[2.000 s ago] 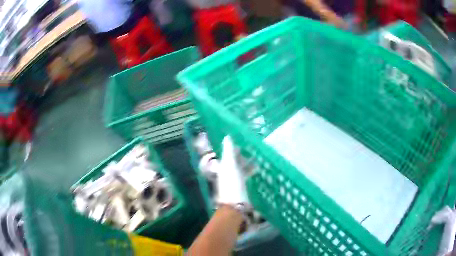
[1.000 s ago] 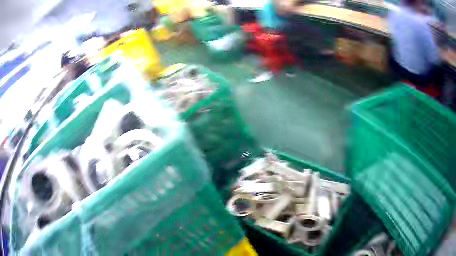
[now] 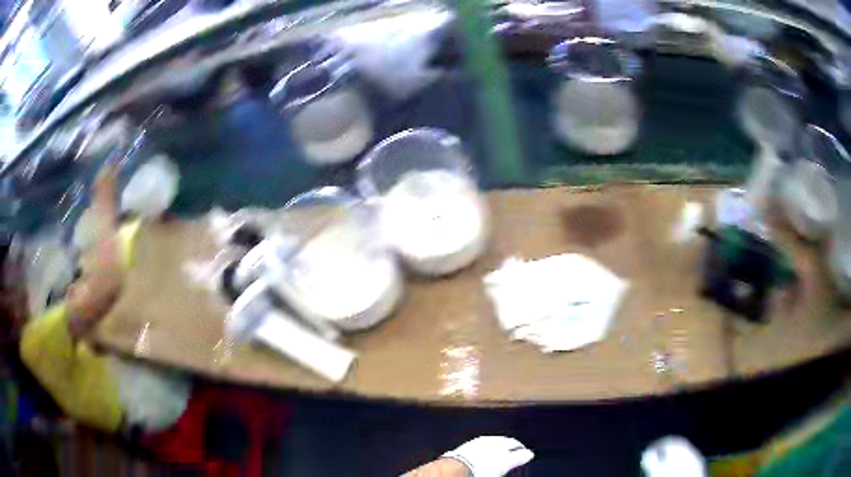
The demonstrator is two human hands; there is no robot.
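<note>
A crumpled white cloth (image 3: 557, 302) lies on the brown cardboard-covered bench (image 3: 420, 359). Two kettle bodies, one upper (image 3: 434, 222) and one lower (image 3: 343, 279), stand left of it, white sections nearest me, clear rims behind. White handle-and-ring parts (image 3: 303, 345) lie beside them, overlapping and blurred. My left hand (image 3: 490, 456), in a white glove, is at the bottom edge, below the bench front, with nothing visible in it. My right hand (image 3: 674, 458), also gloved, is small, blurred and cut off by the bottom edge; its fingers cannot be made out.
A dark green-black bench motor (image 3: 744, 270) stands on the right of the bench. Behind, a green conveyor (image 3: 681, 140) carries spaced kettle bodies (image 3: 597, 112). A person in yellow (image 3: 70, 359) is at the left, with a red stool (image 3: 224, 430) nearby.
The view has swung from the floor crates to the bench and conveyor. The large green crate my hands were at is out of view. Both gloved hands now show low in the picture.
</note>
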